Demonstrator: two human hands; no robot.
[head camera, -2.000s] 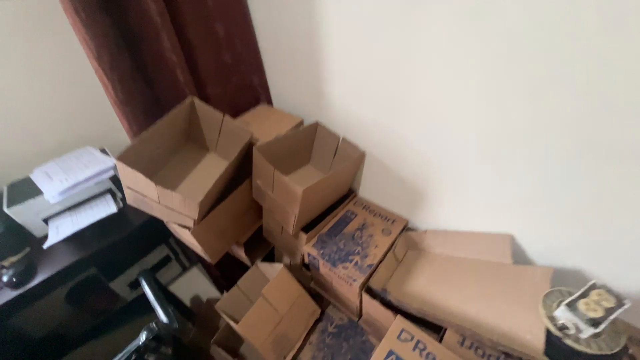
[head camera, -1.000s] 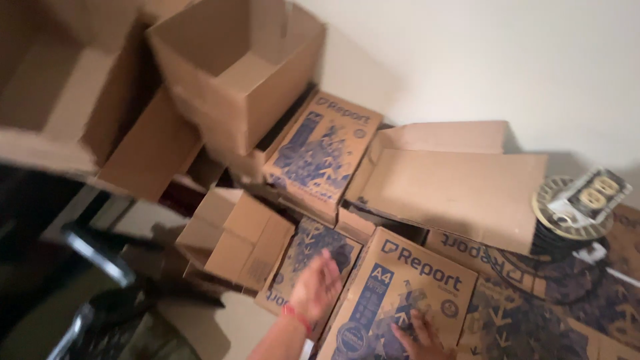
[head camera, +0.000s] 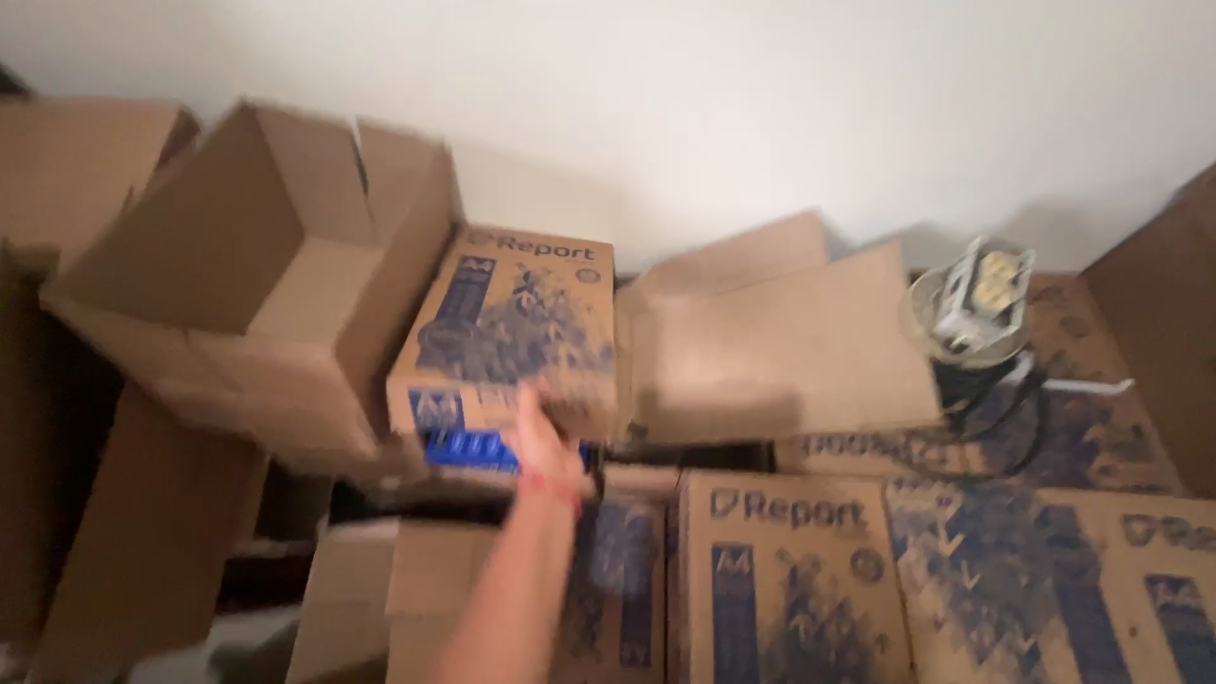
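Observation:
My left hand [head camera: 546,439], with a red band at the wrist, reaches to the front edge of a closed Report A4 paper carton [head camera: 518,318]. The hand is blurred, and whether its fingers grip the carton cannot be told. A bright blue item [head camera: 475,450] shows just under the carton's front edge. Left of the carton stands an open, empty-looking cardboard box [head camera: 237,313]; to its right is a box with raised flaps [head camera: 769,351]. My right hand is out of view.
More Report cartons [head camera: 798,579] lie at the lower right. A cable reel with an outlet box [head camera: 983,294] and dark looped cable rests at the right. Other cardboard boxes [head camera: 85,171] crowd the left. A pale wall [head camera: 722,104] stands behind.
My left hand has gone from a lower carton to the front of the upper Report carton. My right hand, on a Report carton a second ago, has left view. The view is closer.

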